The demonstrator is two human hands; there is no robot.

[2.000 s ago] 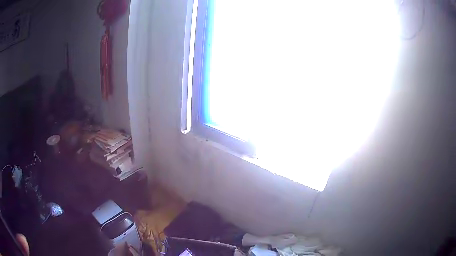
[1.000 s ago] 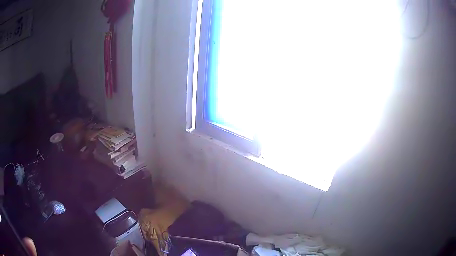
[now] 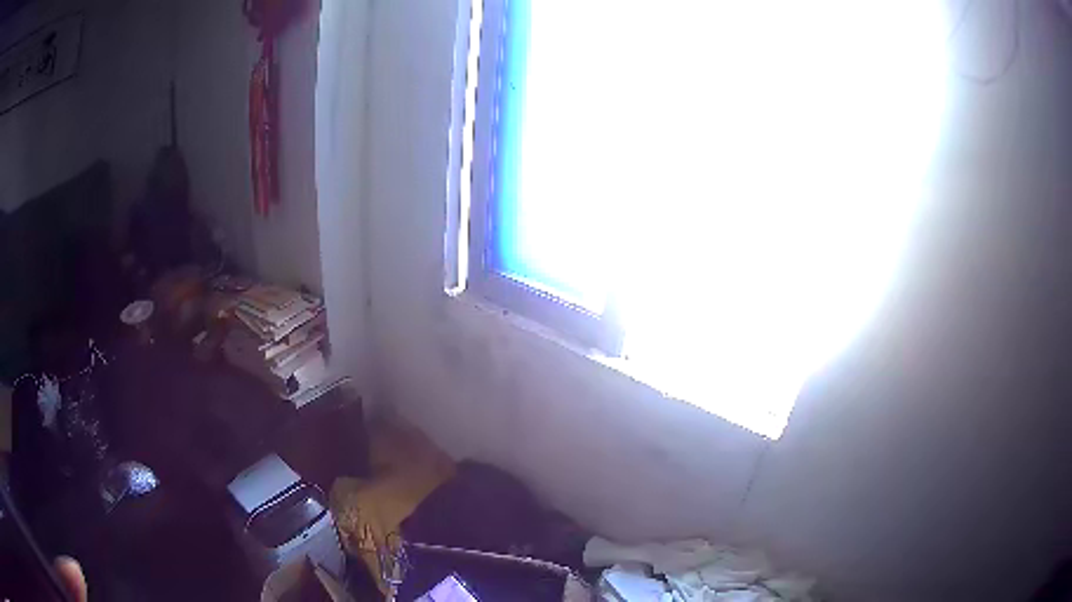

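At the bottom left edge, a dark slab that looks like a smartphone (image 3: 28,550) shows only in part, tilted and cut off by the picture's edge. A fingertip of what appears to be my left hand (image 3: 72,577) lies against its right side. The rest of that hand is out of the picture. The phone's screen content cannot be made out. My right hand is not in view.
A dark desk (image 3: 176,406) holds a stack of books or pads (image 3: 280,329). Below stand a pale bin-like container (image 3: 288,529), an open carton (image 3: 506,569) and a white cloth or paper heap (image 3: 705,569). A glaring window (image 3: 705,176) fills the upper middle.
The view has shifted slightly, so the wall, window and desk sit a little further right and higher. The phone and fingertip stay at the lower left.
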